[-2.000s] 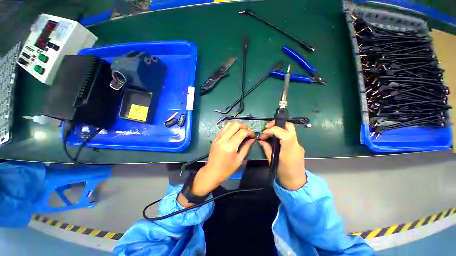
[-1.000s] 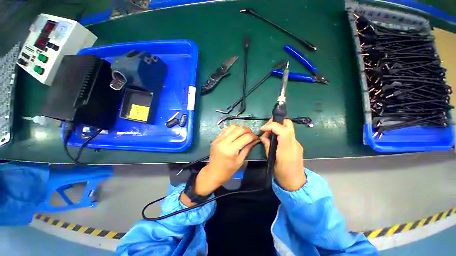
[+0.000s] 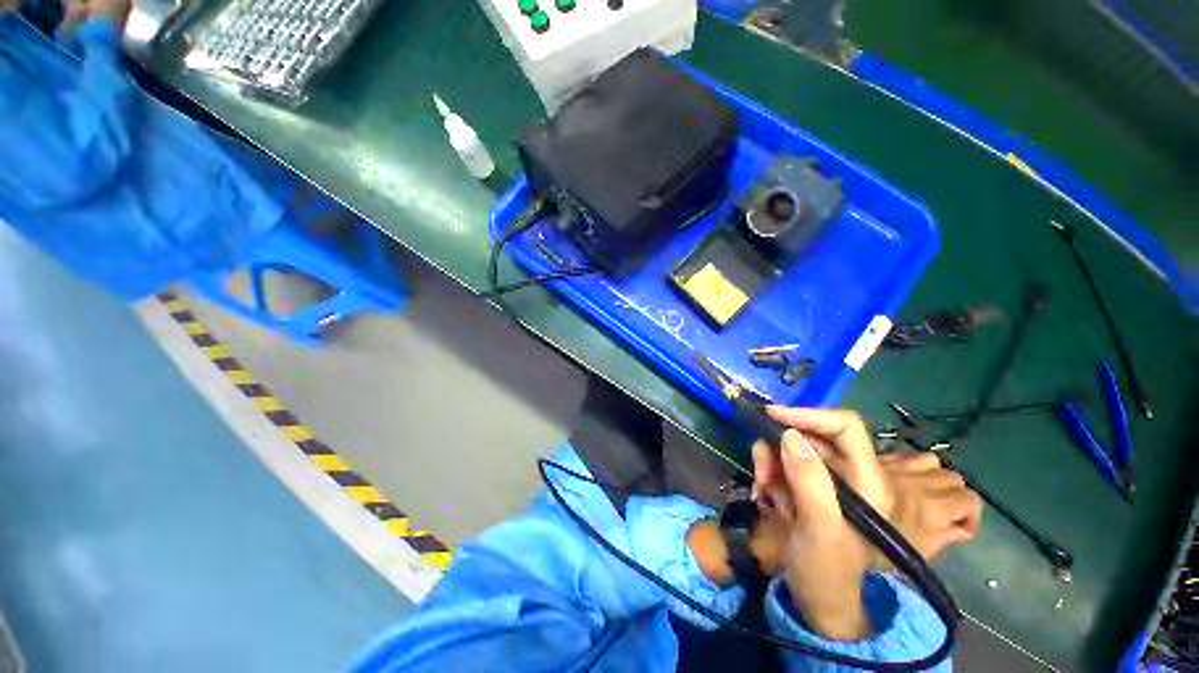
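My right hand (image 3: 828, 506) holds the soldering iron (image 3: 755, 413) by its black handle. The iron points up and left, its tip over the near right edge of the blue tray (image 3: 907, 224). My left hand (image 3: 931, 505) lies behind and to the right of my right hand, partly covered by it, with curled fingers; whether it holds anything is hidden. The iron stand (image 3: 794, 204) is in the tray, its round holder empty, with a yellow sponge (image 3: 715, 292) beside it. The iron's cord (image 3: 631, 565) loops over my sleeves.
Black soldering station (image 3: 631, 158) and small dark parts (image 3: 782, 360) are in the tray. White bottle (image 3: 466, 145) and white box (image 3: 592, 46) stand beyond. Right: a blurred knife (image 3: 940, 327), black cables (image 3: 1111, 316), blue cutters (image 3: 1099, 434), a bin edge (image 3: 1157, 631). Another person's blue sleeve (image 3: 99, 125) is far left.
The view has swung left and tilted. My right hand has brought the iron across my left hand to the tray edge; its tip now points up-left. My hands no longer meet at the fingertips.
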